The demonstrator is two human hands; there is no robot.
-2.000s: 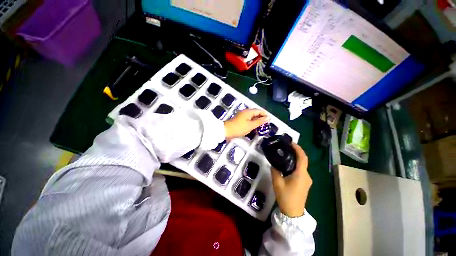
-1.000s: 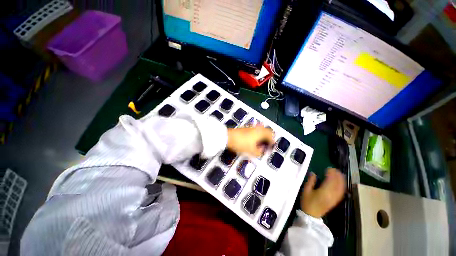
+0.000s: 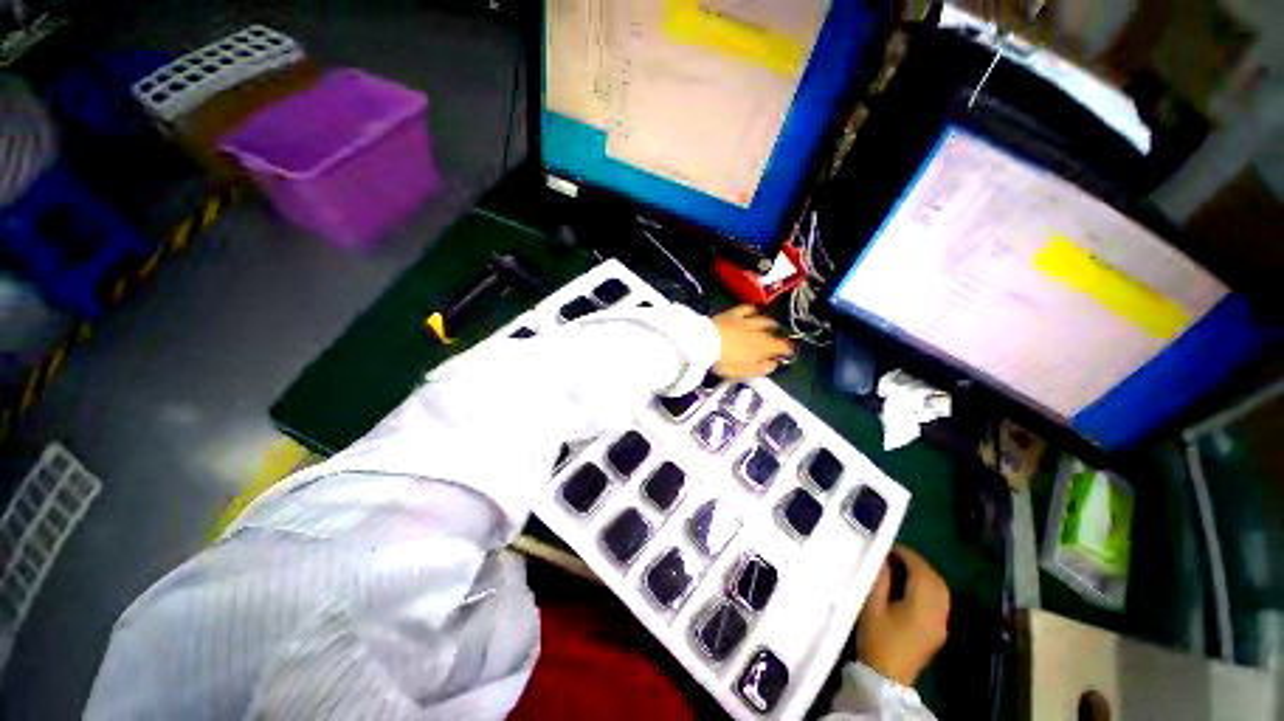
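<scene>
A white tray (image 3: 845, 563) with rows of black rounded-square watch bodies (image 3: 669, 578) lies at an angle in front of me; some show glare. My left hand (image 3: 753, 342) is at the tray's far edge, by thin white cables (image 3: 807, 310); its fingertips are small and I cannot tell if they hold anything. My left sleeve hides part of the tray. My right hand (image 3: 905, 616) is at the tray's right edge, fingers curled. A dark patch shows by its fingers, and I cannot tell if it is a held thing.
Two monitors (image 3: 676, 99), (image 3: 1042, 268) stand behind the tray, with a red device (image 3: 760, 279) between them. A yellow-tipped black tool (image 3: 479, 296) is left. Tissue (image 3: 913, 406), a clear box with a green packet (image 3: 1091, 528) and a board (image 3: 1127, 683) are right. A purple crate (image 3: 345, 155) is on the floor.
My left hand has moved from over the watch bodies to the tray's far edge. My right hand, earlier holding a black rounded object and then empty, is now at the tray's right edge.
</scene>
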